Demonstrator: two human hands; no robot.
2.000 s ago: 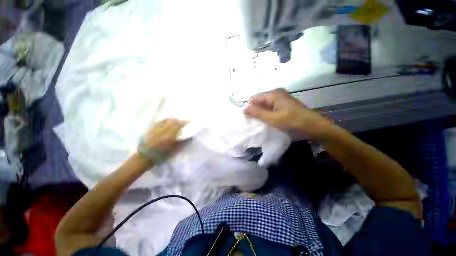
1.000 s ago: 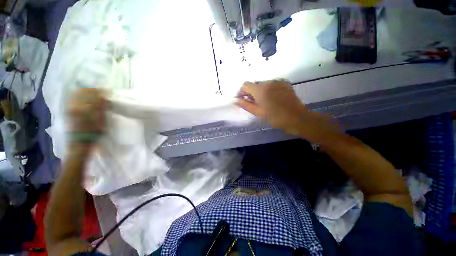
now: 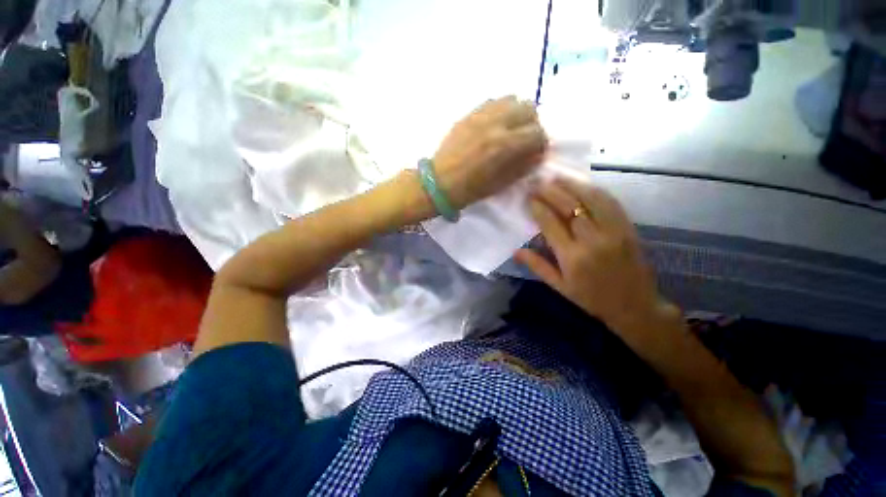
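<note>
A small white cloth piece lies at the front edge of the white machine table, partly hanging over it. My left hand, with a green bangle at the wrist, grips the cloth's upper part with bent fingers. My right hand, with a ring, has its fingertips on the cloth's right side; its thumb is apart from the fingers. The thumb side under the cloth is hidden. A large white cloth heap lies left on the table. The sewing machine's dark cylinder hangs at the upper right, away from both hands.
The grey table edge runs across the right. A dark phone and a pale blue scrap lie at the right. White cloth is heaped below the edge. Another person's arm and red cloth are at the left.
My left hand has moved right, from the big cloth to beside my right hand. A small cloth piece now lies between them. The view has shifted, so the machine sits further right.
</note>
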